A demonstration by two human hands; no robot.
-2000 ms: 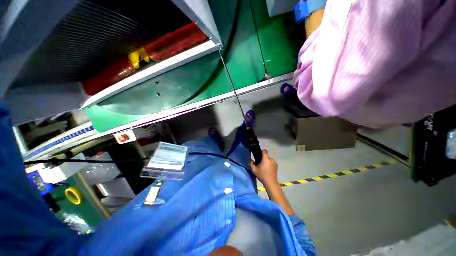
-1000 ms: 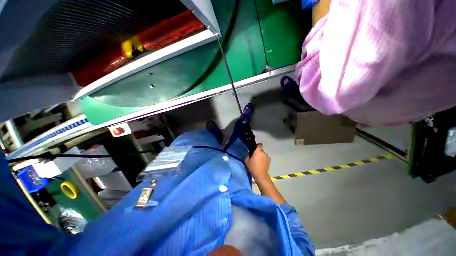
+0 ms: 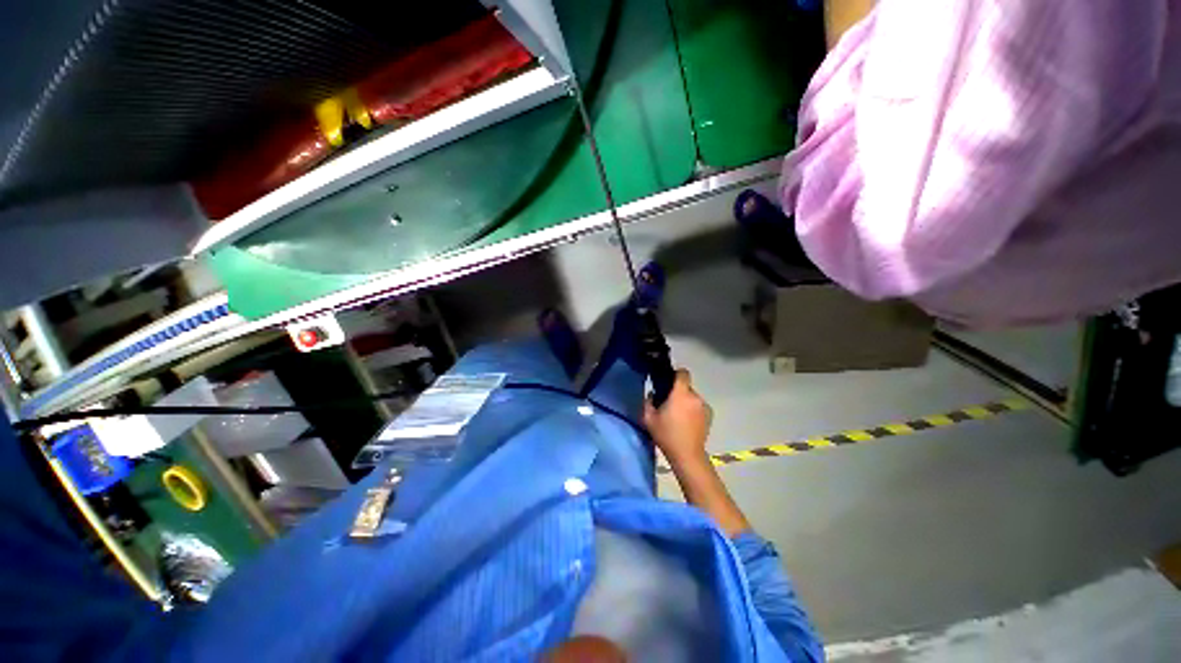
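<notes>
My right hand (image 3: pixel 680 417) is closed around the black handle of an electric screwdriver (image 3: pixel 654 347). Its long thin bit points up and ends at the near right corner of the grey housing (image 3: pixel 531 29); whether it sits in a screw cannot be told. The housing is tilted above the green board (image 3: pixel 389 214), with dark ribbed fins (image 3: pixel 117 65) showing. A red padded block (image 3: pixel 266 168) with yellow tape (image 3: pixel 343 117) lies under it. My left sleeve (image 3: pixel 78 570) shows at the left edge; my left hand is out of the picture.
A coworker's pink sleeve (image 3: pixel 907 168) fills the upper right. A carton (image 3: pixel 842 328) stands on the floor near yellow-black floor tape (image 3: pixel 881 433). A red button (image 3: pixel 310 337) is on the line edge. A side bench at left holds a yellow tape roll (image 3: pixel 184 487) and blue tray (image 3: pixel 88 460).
The housing has shifted slightly up and left in view since the first frame. My right hand still holds the screwdriver, its bit at the same corner. The coworker's sleeve has shifted slightly right.
</notes>
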